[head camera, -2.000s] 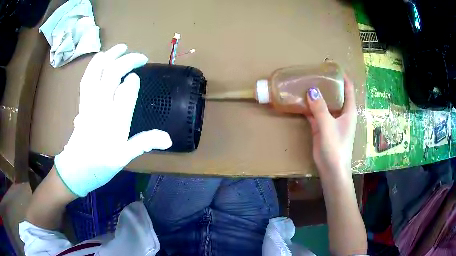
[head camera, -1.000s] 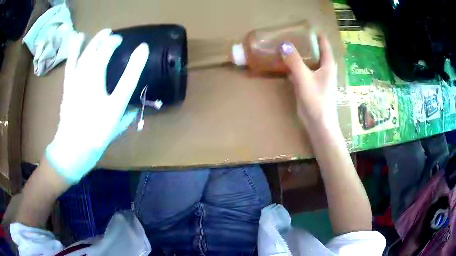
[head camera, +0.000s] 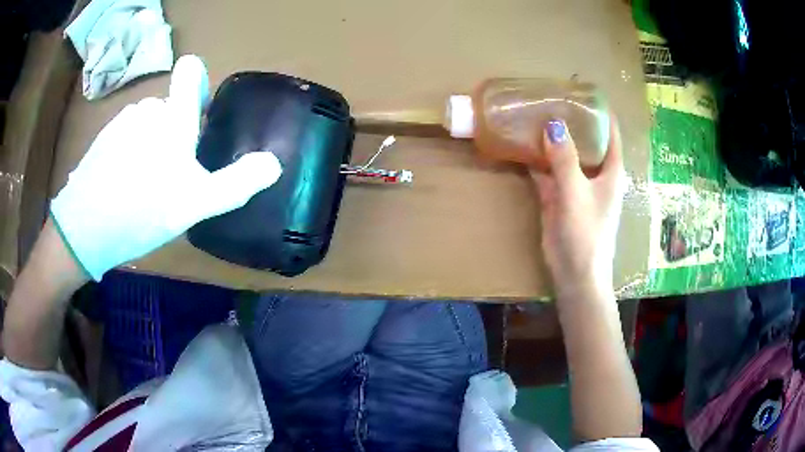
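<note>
A black speaker housing (head camera: 304, 190) lies on brown cardboard at centre left, its smooth side up. My left hand (head camera: 146, 177), in a white knit glove, holds it from the left, thumb on top. Red and white lead wires (head camera: 378, 174) with small white plugs stick out from its right side onto the cardboard. My bare right hand (head camera: 574, 190), with purple nails, holds the glue bottle (head camera: 521, 110) on its side. The bottle holds amber liquid and its long pale nozzle points left. The nozzle tip is at the housing's upper right edge; whether they touch I cannot tell.
The bench is covered with brown cardboard sheeting (head camera: 424, 243). A crumpled white rag (head camera: 124, 46) lies at the upper left. Green printed carton cardboard (head camera: 693, 181) is at the right, with dark glossy parts (head camera: 763, 106) above it. A blue-purple crate (head camera: 132, 331) is below the bench at left.
The housing has been turned over and around: the grille side no longer shows, and the wires now point right. The bottle dipped toward the top of the view, then came back lower and to the right.
</note>
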